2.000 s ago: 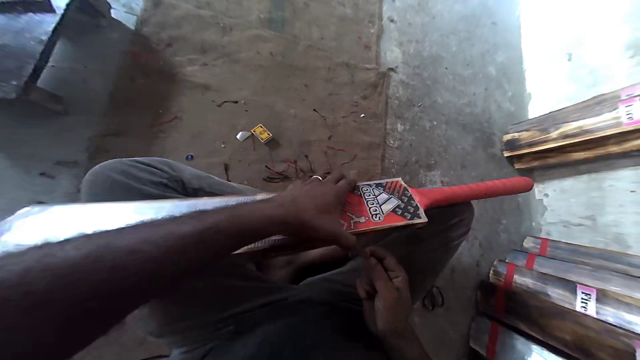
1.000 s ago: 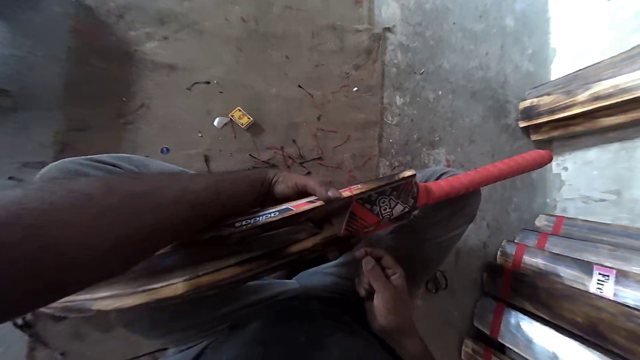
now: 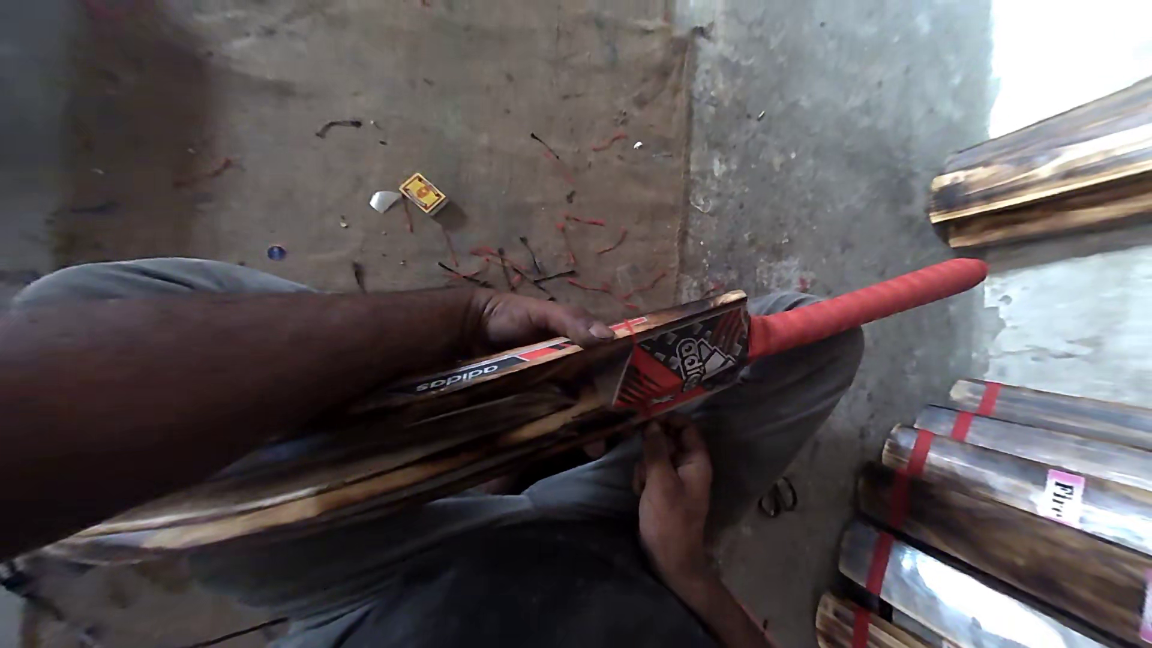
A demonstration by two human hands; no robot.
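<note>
A wooden cricket bat [image 3: 504, 423] with Adidas stickers lies across my lap, its red-wrapped handle [image 3: 868, 301] pointing right. The bat is tilted, with its ridged side and one edge showing. My left hand [image 3: 540, 319] grips the far edge of the blade near the shoulder, thumb on top, the other fingers hidden behind. Close to the near edge, below the black and red sticker, is my right hand [image 3: 675, 481], its thumb and fingertips pinched together. A thin red thread crosses the blade by the sticker; whether the right fingers hold its end is not clear.
Several bat blades [image 3: 990, 504] with red bands lie on the floor at the lower right, more blades [image 3: 1053, 171] at the upper right. A yellow matchbox [image 3: 422, 193], a blue cap [image 3: 276, 253] and scraps of red and black thread [image 3: 513, 270] lie on the brown mat. Scissor handles [image 3: 777, 496] show beside my knee.
The bat has turned over from its flat, plastic-looking face to its ridged side, and it now slopes up to the right. My left hand has shifted from across the blade to its far edge.
</note>
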